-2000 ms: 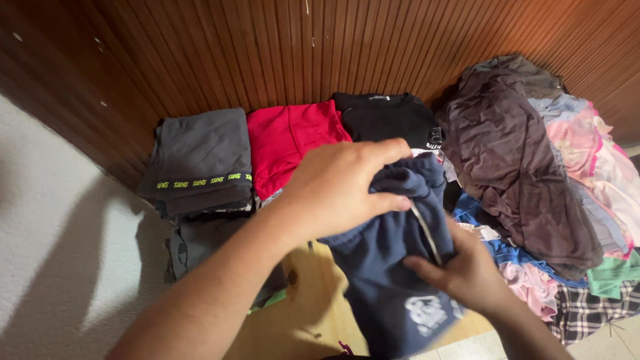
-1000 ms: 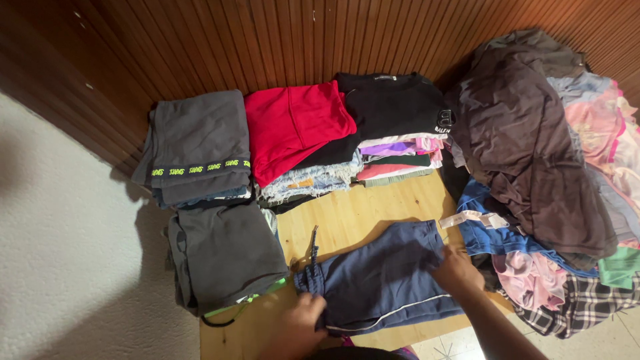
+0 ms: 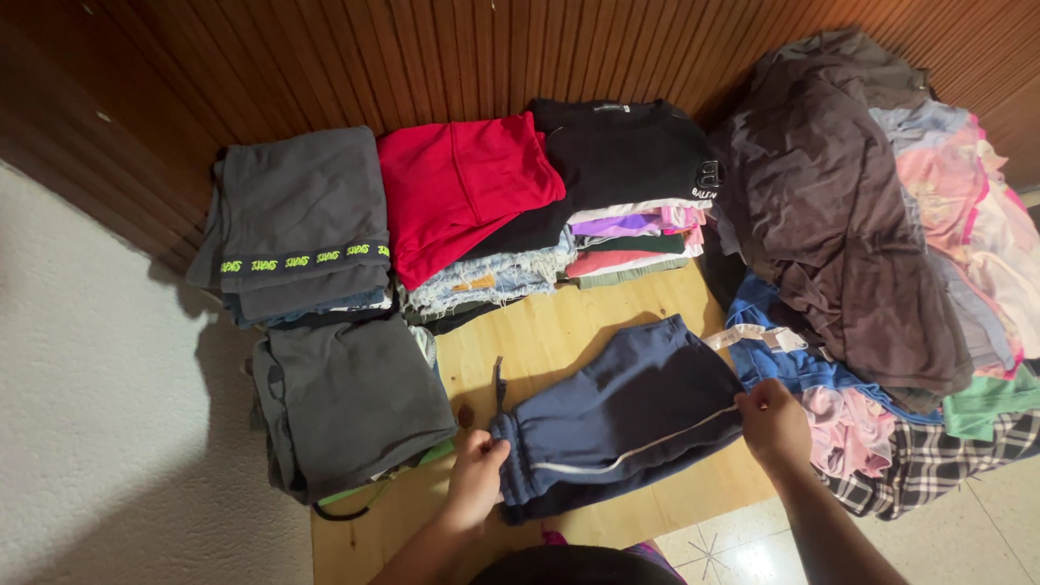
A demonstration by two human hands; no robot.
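Note:
Navy blue shorts [image 3: 617,406] with a white side stripe lie folded on a light wooden tabletop [image 3: 536,325]. My left hand [image 3: 479,475] pinches the gathered waistband at their left end, where a dark drawstring sticks out. At the right end, my right hand [image 3: 772,418] grips the leg hem near the stripe. Left of the shorts is a stack with dark grey folded clothing [image 3: 357,398] on top. Behind it stands a stack topped by grey clothing [image 3: 305,195] with a yellow-green printed band.
Red folded clothing [image 3: 471,179] over frayed denim and a black top [image 3: 626,154] over several folded garments stand along the ribbed wood panel [image 3: 455,57]. A loose heap with a brown garment [image 3: 845,219] fills the right side. A white textured wall [image 3: 97,390] borders the left.
The navy shorts were held up in both hands and now lie flat on the wood. My left hand, blurred one second ago, now holds the waistband.

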